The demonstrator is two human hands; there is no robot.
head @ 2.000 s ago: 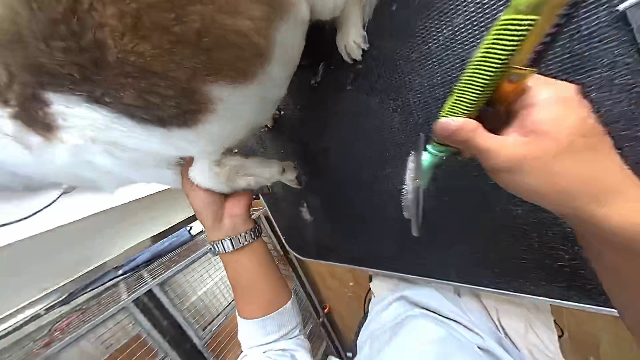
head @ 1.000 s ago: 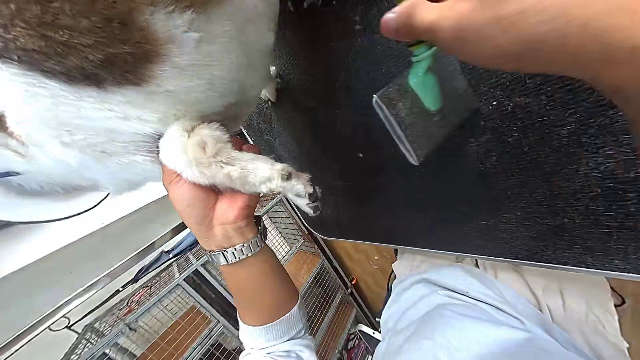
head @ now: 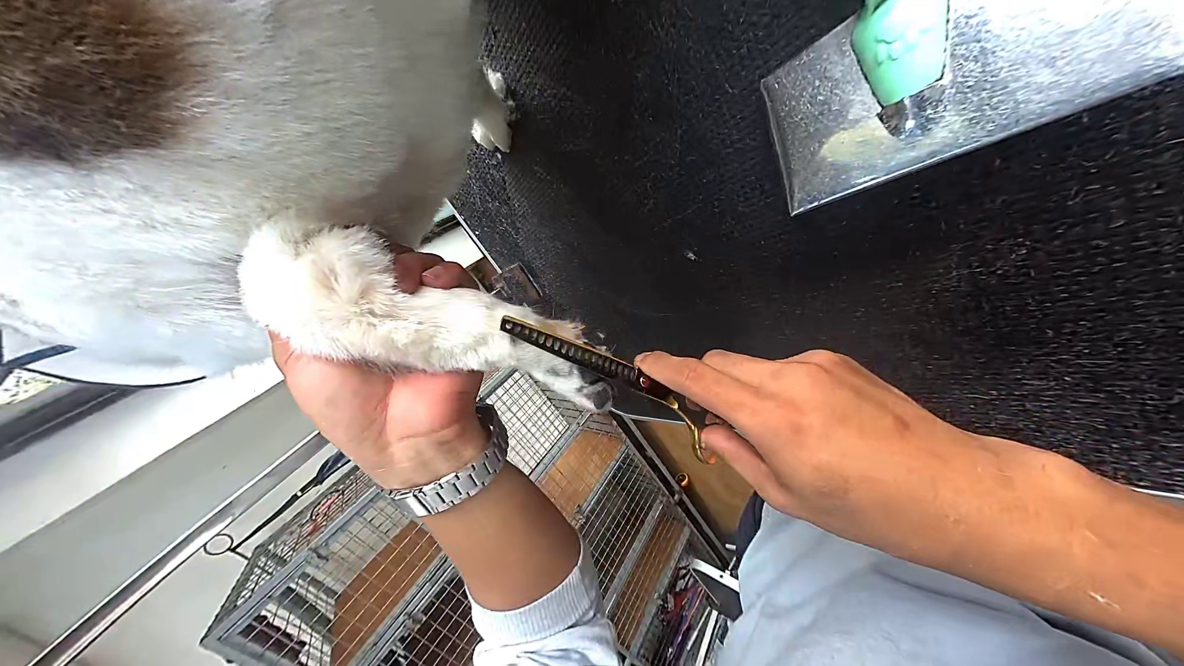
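Note:
My left hand, a metal watch at its wrist, is closed around the upper part of a white furry leg of a brown and white animal. The leg points right, its paw over the edge of the black textured table. My right hand holds gold-and-black thinning shears by their finger loops. Their toothed blade lies along the lower leg, just above the paw. Whether the blades are parted cannot be told.
A slicker brush with a green handle rests on the black table at the upper right. Another paw stands on the tabletop. Wire cages and a metal rail are below and to the left.
My right hand has let go of the brush, which lies on the table, and now holds thinning shears at the leg. My left hand still holds the leg. The view is closer.

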